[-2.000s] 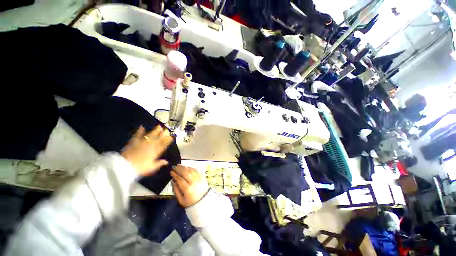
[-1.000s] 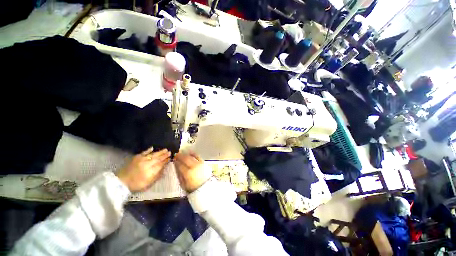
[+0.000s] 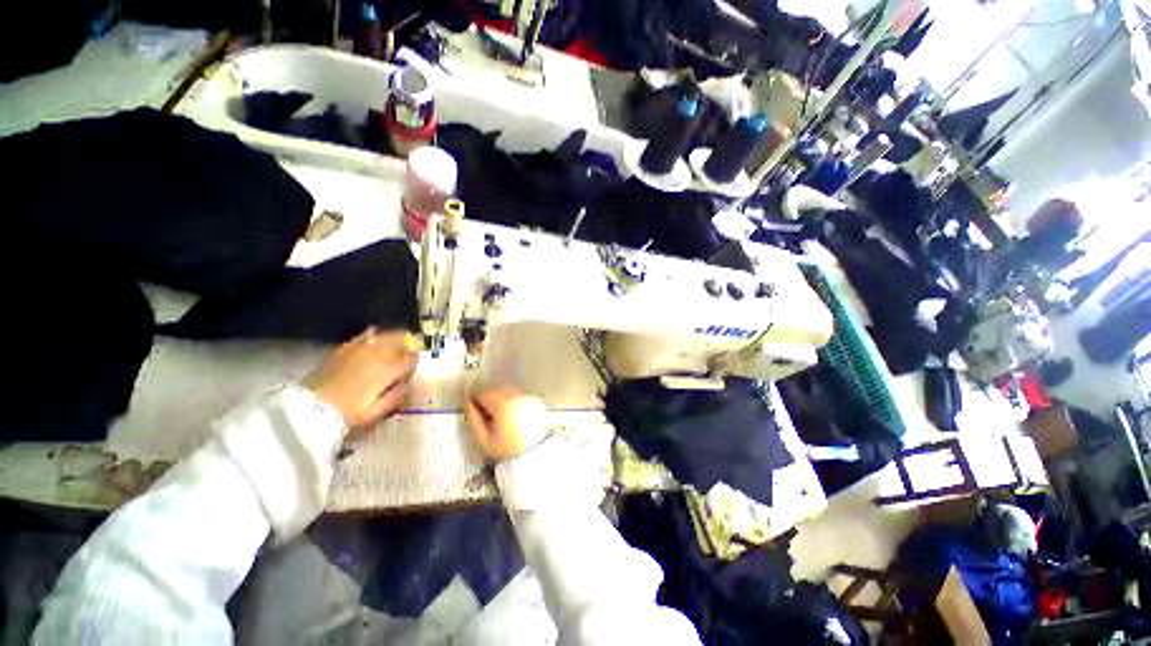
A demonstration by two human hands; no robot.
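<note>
A black cut panel point(image 3: 316, 297) lies on the table left of and behind the needle area of the cream-white JUKI sewing machine point(image 3: 555, 284). My left hand point(image 3: 369, 376) rests at the panel's front edge, fingertips close to the presser foot point(image 3: 436, 343); its fingers are bent, and whether they grip the cloth is unclear. My right hand point(image 3: 502, 420) is on the bed just right of the foot, fingers curled; no cloth shows in it. Small dark fabric pieces point(image 3: 707, 435) lie on the bed below the JUKI name.
A large black cloth heap point(image 3: 139, 202) fills the left of the table. Behind the machine stand a pink-and-white cone point(image 3: 430, 181), a red can point(image 3: 412, 111), dark thread cones point(image 3: 669, 136) and a white trough point(image 3: 290, 63) with dark cloth. A green basket point(image 3: 852, 341) stands beyond the arm.
The panel has moved back and left, leaving pale bed in front of the foot. My hands, together at the panel's edge a second ago, are now apart, the right one farther right.
</note>
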